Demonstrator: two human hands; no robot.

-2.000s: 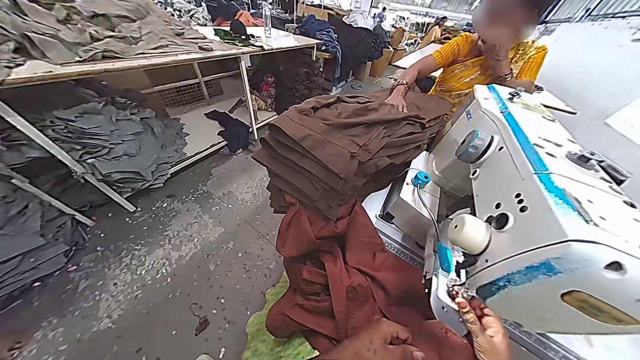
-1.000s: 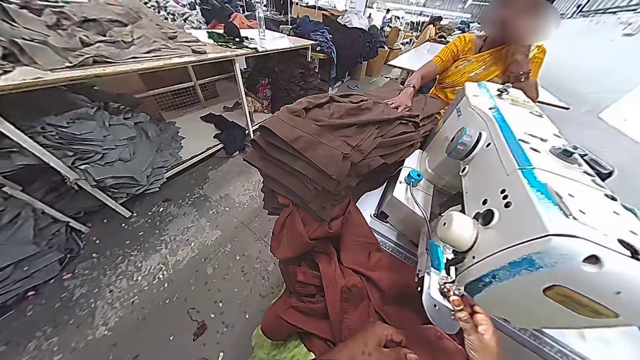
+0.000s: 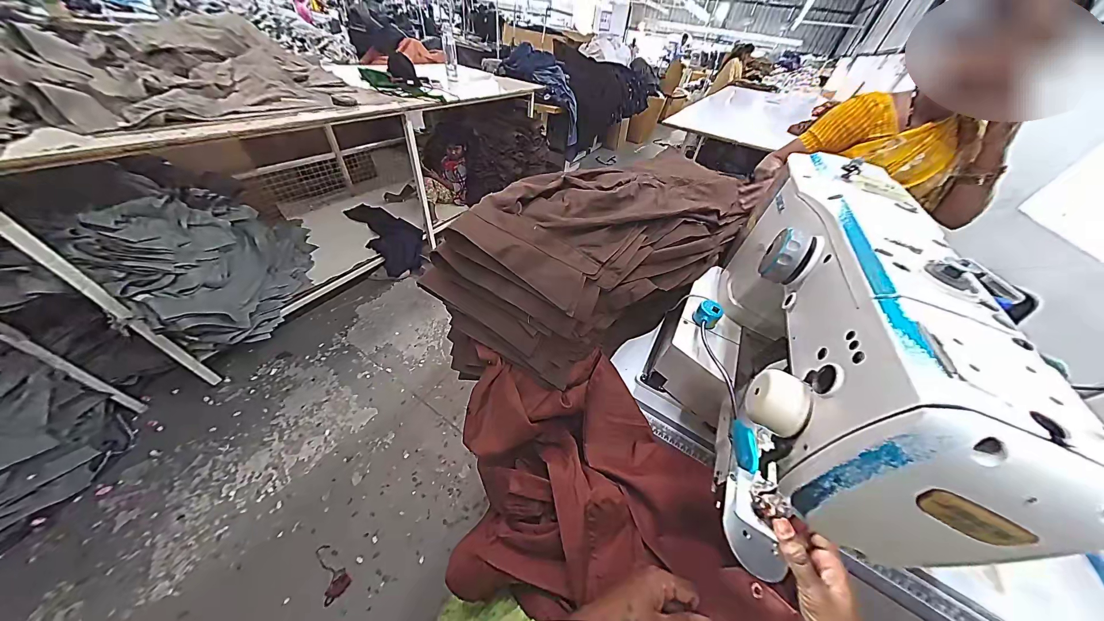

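Observation:
A white and blue industrial sewing machine (image 3: 931,414) stands at the right. My right hand (image 3: 811,565) has its fingertips up at the small metal parts by the machine's needle end; whether they grip anything is unclear. At the bottom edge my left hand (image 3: 647,595) lies on a reddish-brown garment (image 3: 586,466), fingers curled, partly cut off by the frame. The garment hangs in folds left of the machine and reaches under its head. Behind it is a thick stack of brown garments (image 3: 552,250). A blue-capped device with a cable (image 3: 707,312) sits beside the machine.
A person in yellow (image 3: 897,147) stands beyond the machine, one arm reaching to the stack. At left, a table (image 3: 259,129) carries beige fabric, with grey fabric piles (image 3: 190,259) beneath. Scraps lie on the concrete floor (image 3: 345,483). A white table (image 3: 742,116) stands farther back.

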